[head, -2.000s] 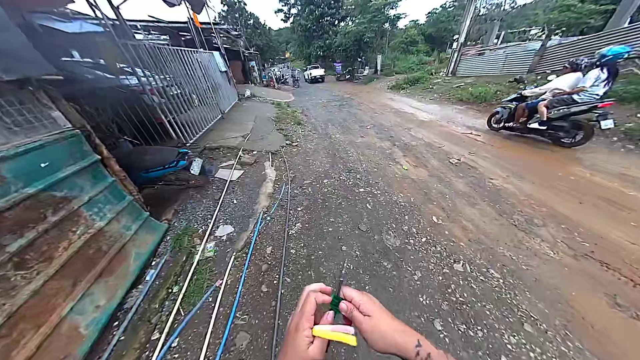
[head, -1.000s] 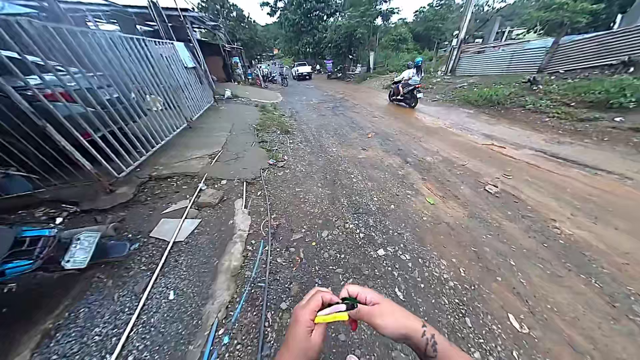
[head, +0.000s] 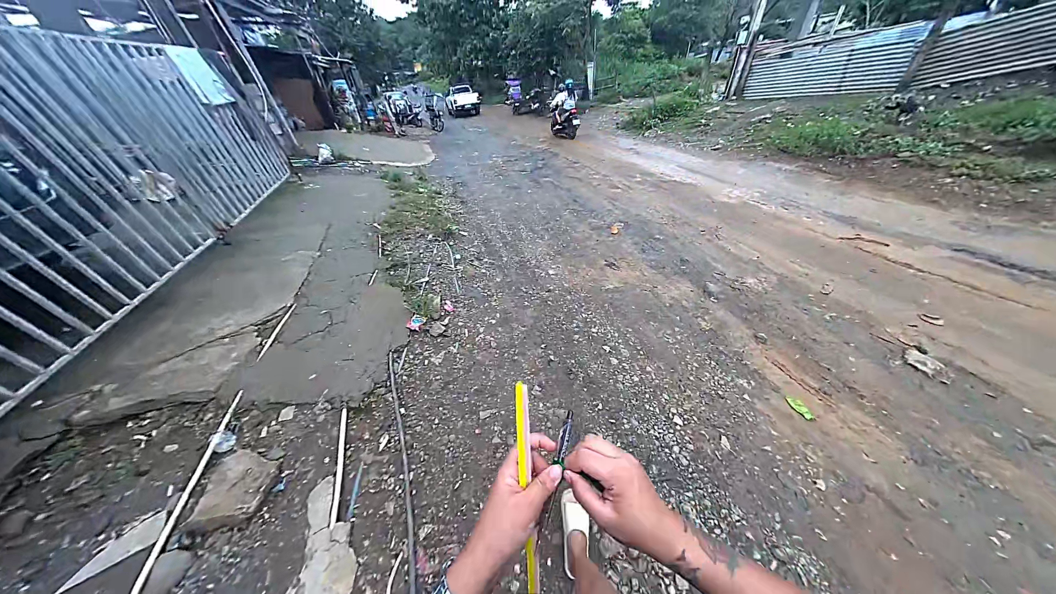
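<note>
My left hand [head: 516, 503] holds a long, thin yellow strip [head: 522, 433] with a pale pink one beside it, both upright and reaching above and below the fingers. Its thumb and fingertips also pinch a dark, pen-like item [head: 565, 433] that points up between the hands. From the right, my right hand [head: 615, 487] meets it, fingertips closed on something small, green and dark at that item's lower end. What exactly the green thing is, I cannot tell. Below the hands one foot in a light shoe [head: 575, 520] shows on the gravel.
A gravel and mud road [head: 660, 330] runs ahead. On the left are a metal bar gate [head: 124, 181], cracked concrete, thin pipes [head: 190, 491] and broken slabs [head: 235, 488]. Farther off are a white pickup [head: 464, 101], parked motorcycles and a ridden motorcycle [head: 565, 124]. Corrugated sheet fencing [head: 833, 66] stands right.
The yellow strip, earlier lying across my fingers, now stands upright in my left hand. The ridden motorcycle has moved away up the road. The view has moved forward.
</note>
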